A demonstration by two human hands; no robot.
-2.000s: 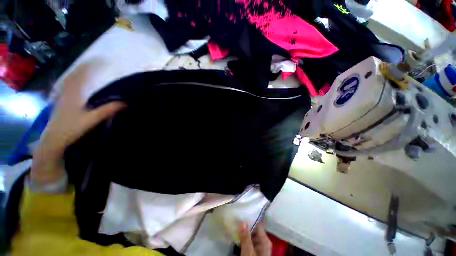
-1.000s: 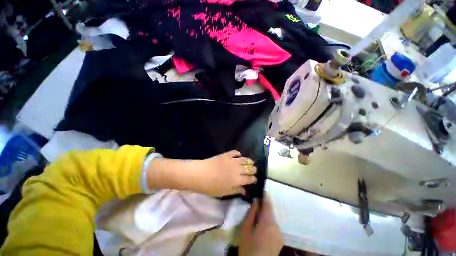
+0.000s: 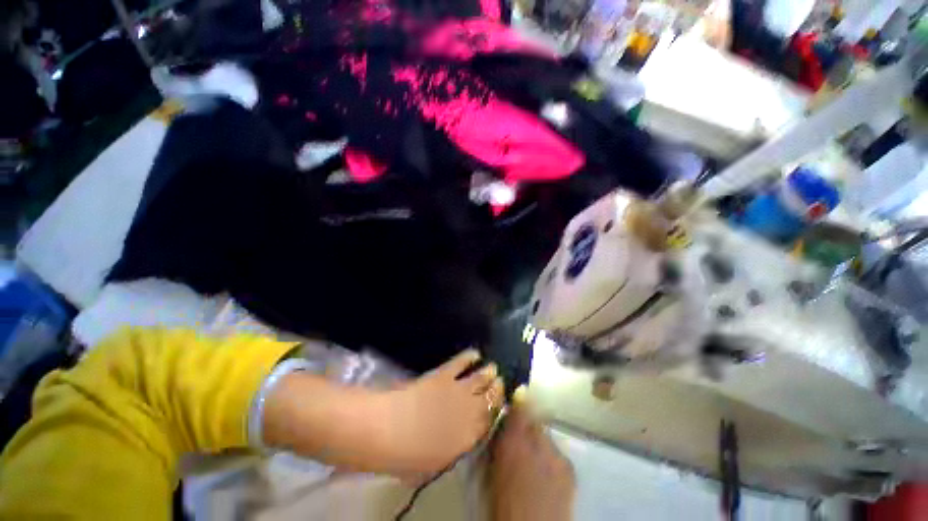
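The black garment body [image 3: 275, 244] lies spread left of the cream-white sewing machine head [image 3: 611, 285], with a thin pale line near its top. White fabric [image 3: 244, 483] lies below it toward my lap, with a thin dark line near my hands. My left hand [image 3: 438, 412], with a ring, has its fingertips at the garment's lower right edge. My right hand [image 3: 529, 468] is beside it, fingertips meeting the left ones at the same edge. The frame is blurred, and the fabric between the fingertips is mostly hidden.
A pile with pink printed panels [image 3: 509, 137] lies behind the garment. Dark snips [image 3: 729, 468] lie on the machine bed, right of my hands. A blue-and-white bottle [image 3: 809, 191] stands behind the machine head. A white table edge [image 3: 87, 219] shows at the left.
My left hand has moved from the garment's far left side to its lower right edge, meeting my right hand. The lower right edge is now gathered at my fingers. The view has shifted.
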